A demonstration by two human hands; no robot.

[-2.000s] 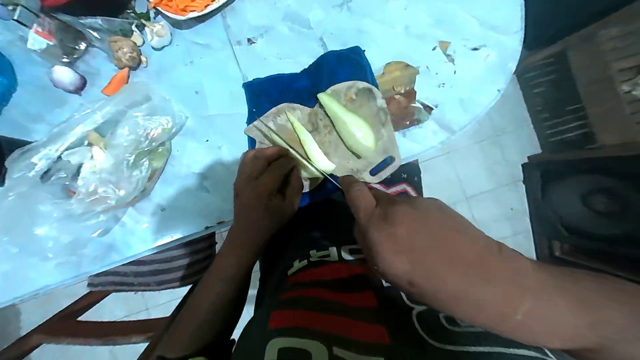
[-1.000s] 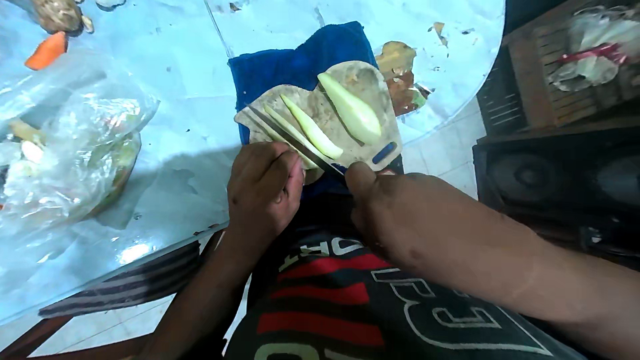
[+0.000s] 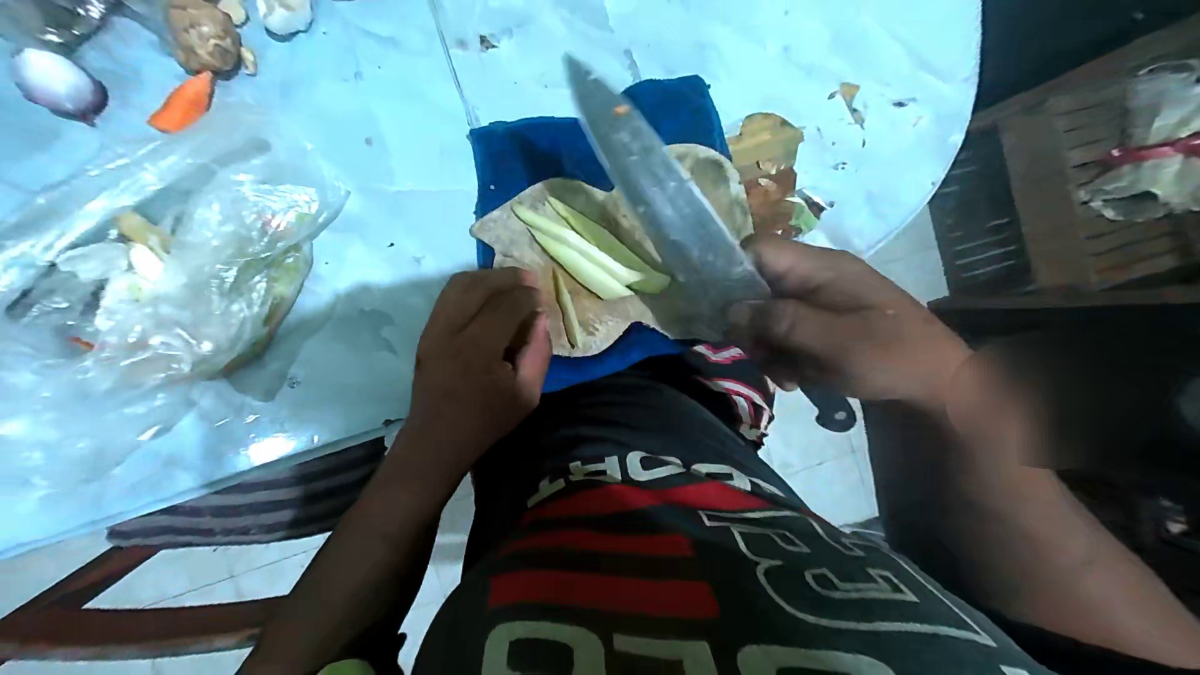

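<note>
My right hand [image 3: 834,319] grips a kitchen knife [image 3: 666,197], its broad blade raised over the right part of a worn cutting board [image 3: 516,230]. Pale green vegetable pieces [image 3: 586,253] lie side by side on the board, left of the blade, and a thin sliver [image 3: 566,307] sits nearer the front edge. My left hand [image 3: 487,347] rests at the board's left front edge with curled fingers; whether it holds anything is hidden. Under the board is a blue cloth [image 3: 525,150]. The blade covers part of the board.
On the left of the table lie a clear plastic bag [image 3: 187,291] with food scraps, a shallot or onion [image 3: 59,86], a carrot piece [image 3: 183,103] and a ginger root [image 3: 202,37]. Brown peelings or wrapping [image 3: 769,159] lie right of the board. A wooden chair [image 3: 141,619] stands at lower left.
The knife, low at the front of the board before, is now raised with its flat side in view. The large pale piece seen earlier at the board's right no longer shows there.
</note>
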